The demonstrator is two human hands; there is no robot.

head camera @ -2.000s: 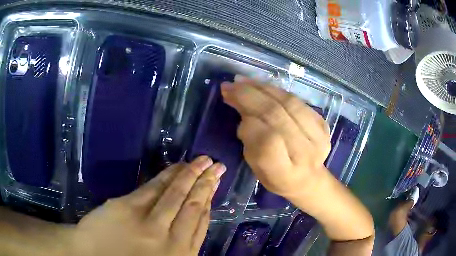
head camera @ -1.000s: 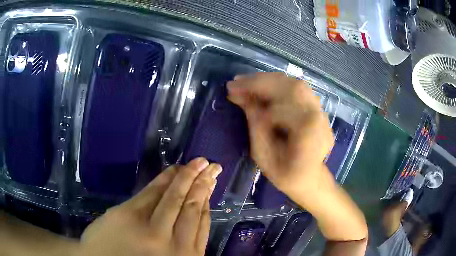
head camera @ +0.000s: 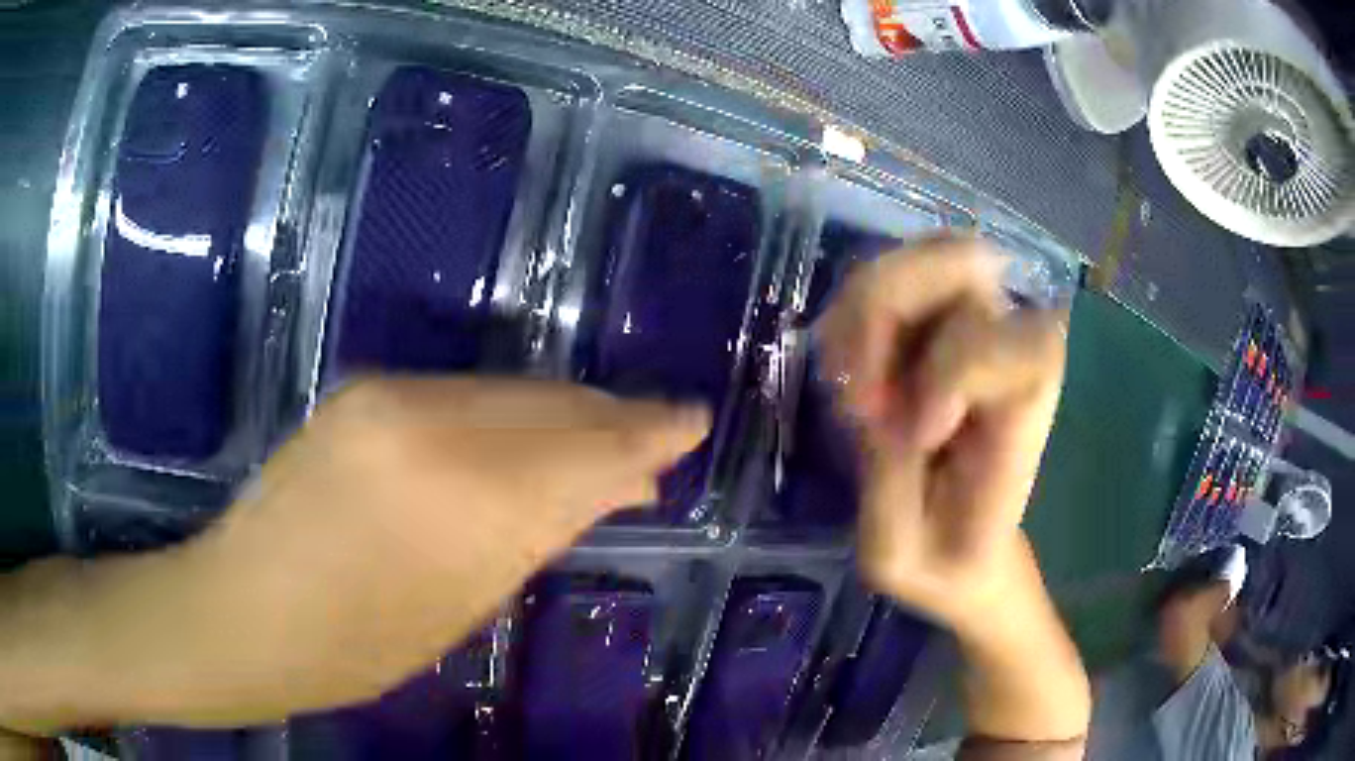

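Observation:
Dark purple phone cases (head camera: 676, 283) lie in the deep pockets of a clear blister tray (head camera: 587, 357), in two rows. My left hand (head camera: 461, 491) is over the lower part of the middle pockets, its fingers together and pointing right; it is slightly blurred and its underside is hidden. My right hand (head camera: 951, 402) is curled above the right-hand pockets, partly covering the case (head camera: 817, 461) there. Its fingertips are bent and blurred, so whether they pinch something small cannot be told.
A grey ribbed mat (head camera: 713, 60) runs along the far side. A bottle with an orange-red label (head camera: 951, 23) and a round white fan (head camera: 1248, 141) stand at upper right. Green surface (head camera: 1129, 387) shows right of the tray, with another tray (head camera: 1226, 461) and a person's arm (head camera: 1189, 632) beyond.
The view has shifted, showing more of the tray's left edge. My right hand has moved right, off the middle case. My left hand has lifted from that case and turned flatter. The middle case's camera end is uncovered.

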